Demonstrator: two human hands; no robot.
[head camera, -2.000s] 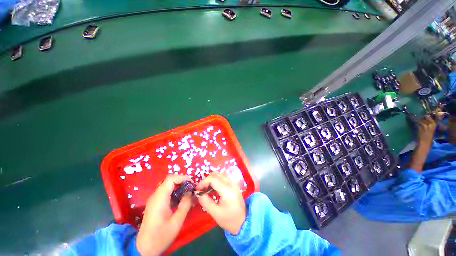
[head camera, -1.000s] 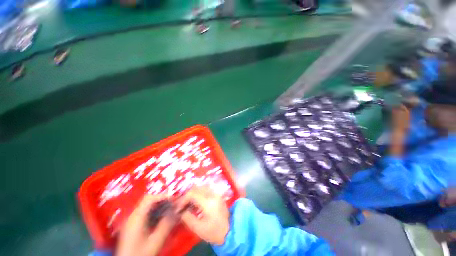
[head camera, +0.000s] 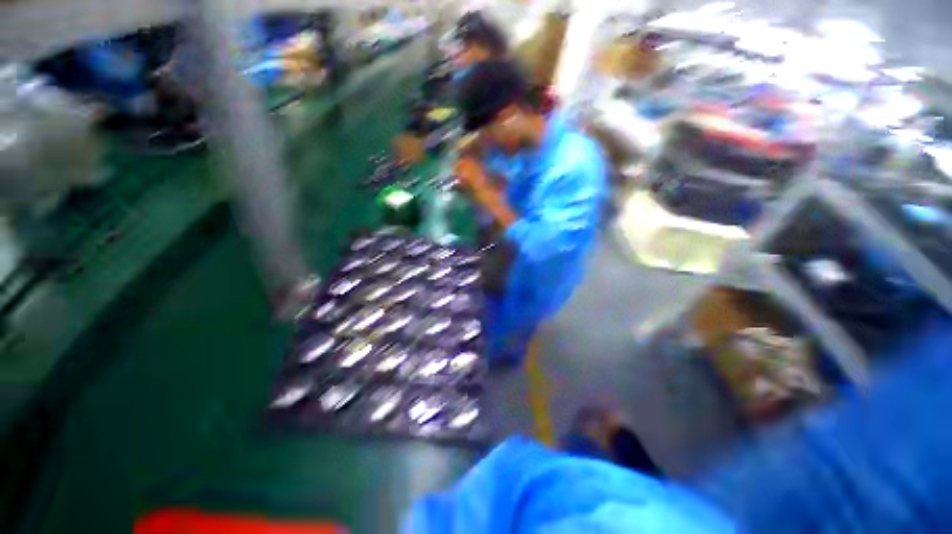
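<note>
No hand of mine is in view; only a blurred blue sleeve shows at the bottom. The black blister tray (head camera: 391, 332) lies on the green bench in front of me, its pockets holding silvery, motion-blurred units. Only the far edge of the red plastic tray (head camera: 240, 524) shows at the bottom left. The small dark housing and the white parts are out of the picture.
A grey metal post (head camera: 245, 156) stands left of the black tray. A person in a blue smock (head camera: 558, 198) is beyond it on the right. A green and white reel (head camera: 397, 200) lies past the tray. A cream bin (head camera: 679, 235) and an open box with contents (head camera: 757, 360) are at right.
The view has swung right and up, with strong blur. The black tray now lies left of centre, the red tray has dropped almost out, and both hands have left the picture.
</note>
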